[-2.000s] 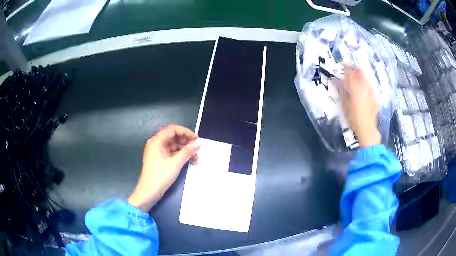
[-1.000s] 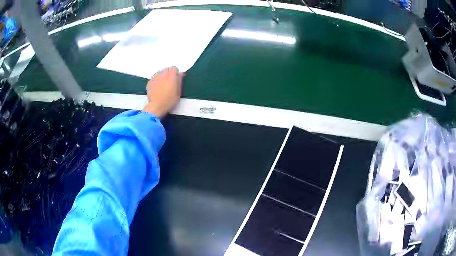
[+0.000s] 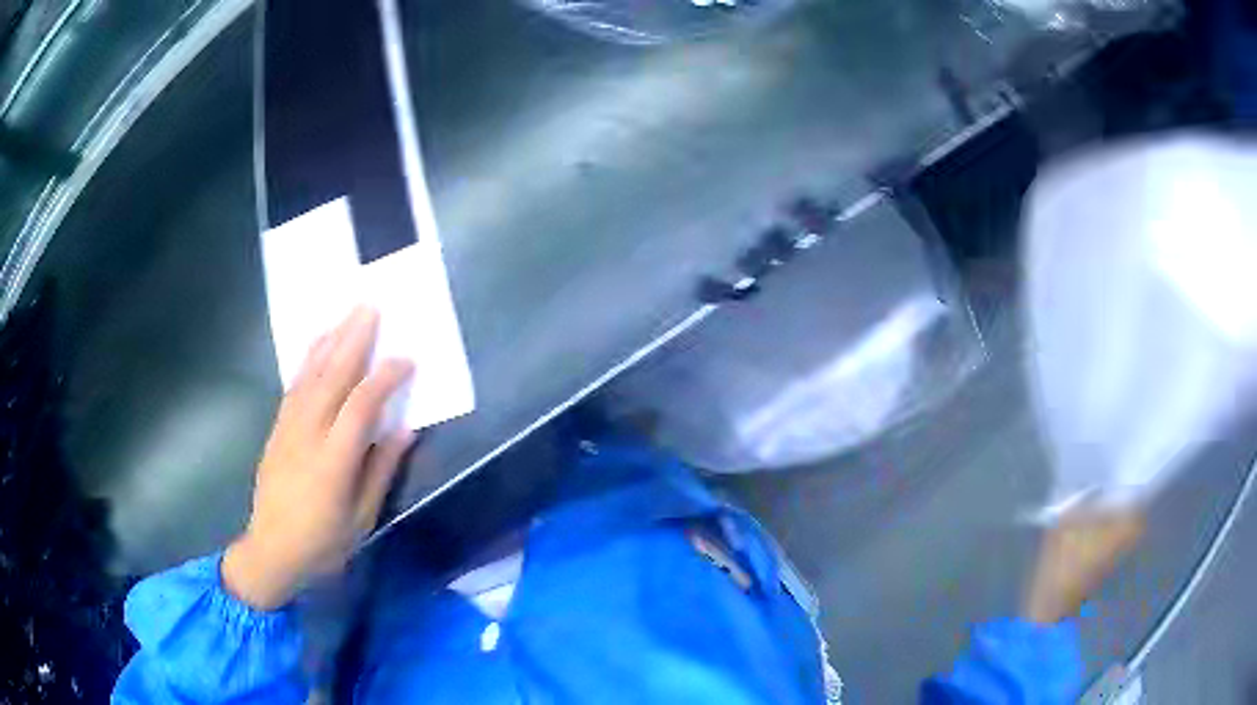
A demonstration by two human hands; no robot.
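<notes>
The adhesive backing sheet (image 3: 365,296) lies at the upper left on the dark mat, with black adhesive pads (image 3: 324,117) above and a bare white lower part. My left hand (image 3: 320,448) rests on that bare part, fingers spread over its lower edge; the thumb is partly hidden. My right hand (image 3: 1089,551), small and blurred at the lower right, grips the bottom of a large white sheet (image 3: 1144,303). The sheet is blurred and cut off by the right edge. It is off the bench, beyond its front edge.
The bench's pale front edge (image 3: 552,413) runs diagonally. A clear plastic bag or sheet (image 3: 841,372) is below it. My blue smock (image 3: 620,592) is at the bottom. Dark tangled cables (image 3: 48,537) are at the left. Part of another clear bag (image 3: 648,17) shows at the top.
The view has swung down and right. The white sheet, lying on the green conveyor with a hand at its edge, is now held in my right hand. My left hand is on the backing sheet.
</notes>
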